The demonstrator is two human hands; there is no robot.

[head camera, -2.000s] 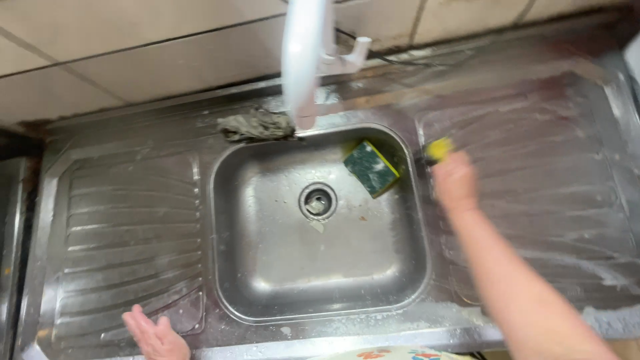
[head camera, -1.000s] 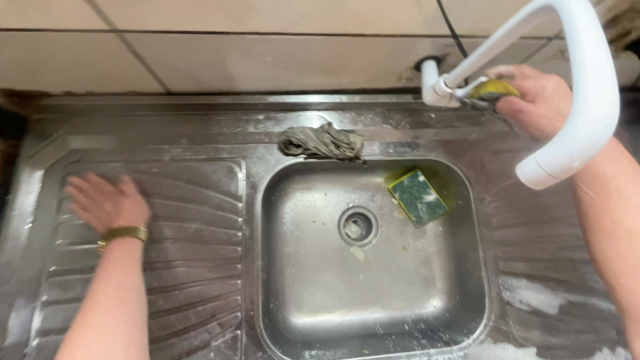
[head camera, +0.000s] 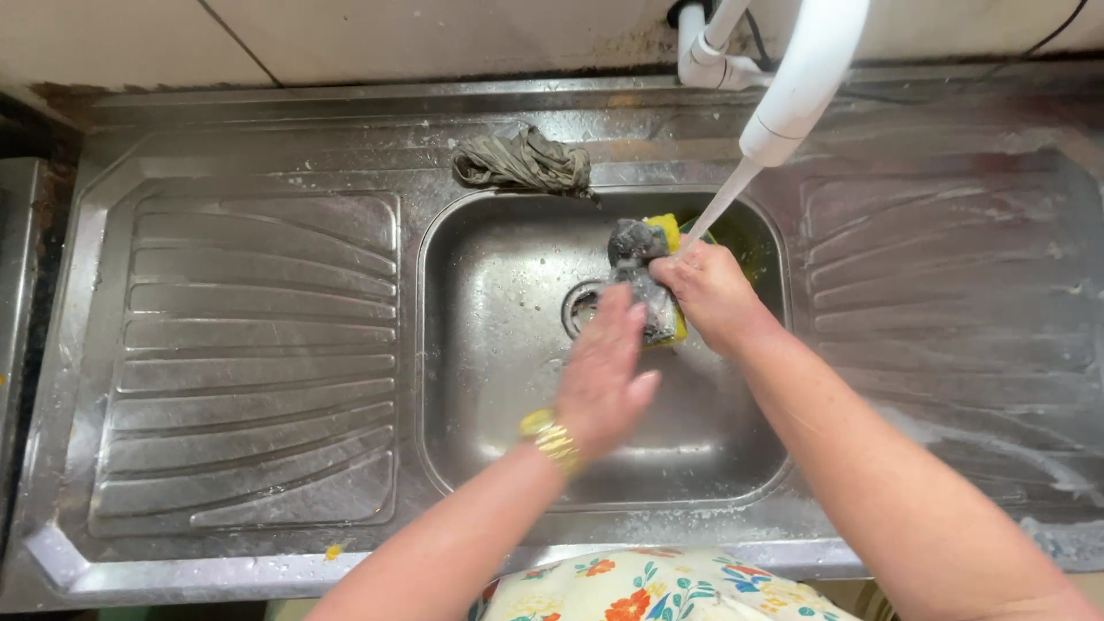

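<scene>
My right hand grips a yellow sponge with a dark, soapy scouring side over the steel sink basin. Water runs from the white faucet spout onto this hand. My left hand, blurred and with a gold-coloured watch on its wrist, is just left of and below the sponge, fingers extended; it holds nothing. The drain is partly hidden behind the left fingertips and the sponge. Behind my right hand, a second green-and-yellow sponge shows only in part.
A crumpled grey cloth lies on the basin's back rim. Ribbed steel drainboards flank the basin, the left one wet and the right one streaked with whitish suds. Behind them rises a tiled wall. A small orange bit lies on the front edge.
My left hand has moved from the left drainboard to over the basin. My right hand has come from beside the faucet's base to under the spout, from which water now runs.
</scene>
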